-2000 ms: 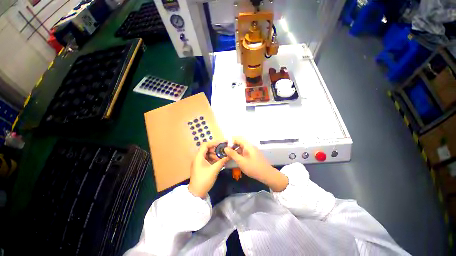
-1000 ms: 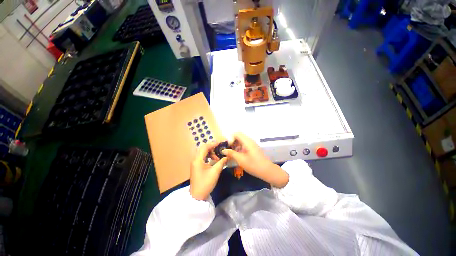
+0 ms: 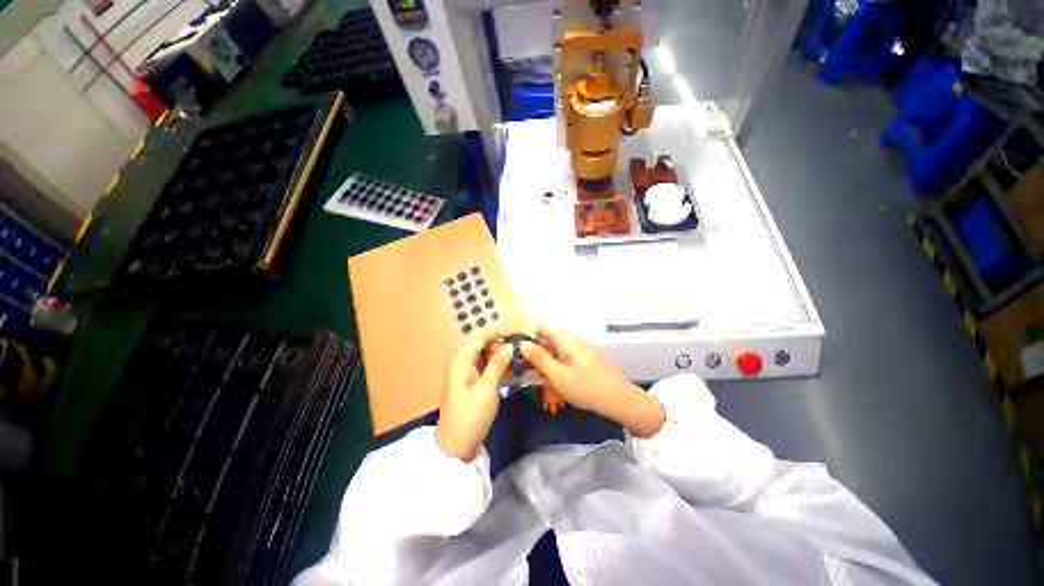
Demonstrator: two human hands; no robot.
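A small round black housing (image 3: pixel 519 354) is held between my two hands, over the near right corner of the tan pad (image 3: pixel 395 332). My left hand (image 3: pixel 473 387) grips its left side, with the thumb on its face. My right hand (image 3: pixel 572 372) grips its right side, with the thumb also on its face. The fingers hide much of the housing, and I cannot tell whether a smaller part is in it. A die-cut adhesive sheet with rows of black dots (image 3: pixel 471 300) lies on the pad just beyond my left hand.
The white dispensing robot bed (image 3: pixel 641 286) stands beyond and right, with red-brown nests (image 3: pixel 602 218), a white disc (image 3: pixel 667 205) and a gold-orange dispensing head (image 3: pixel 594 126). Black trays (image 3: pixel 195 435) are stacked at left. A second dotted sheet (image 3: pixel 385 202) lies on the green mat.
Both thumbs now sit together on the housing's face, where it was more exposed before. The hands have stayed over the same spot. The whole view has shifted slightly.
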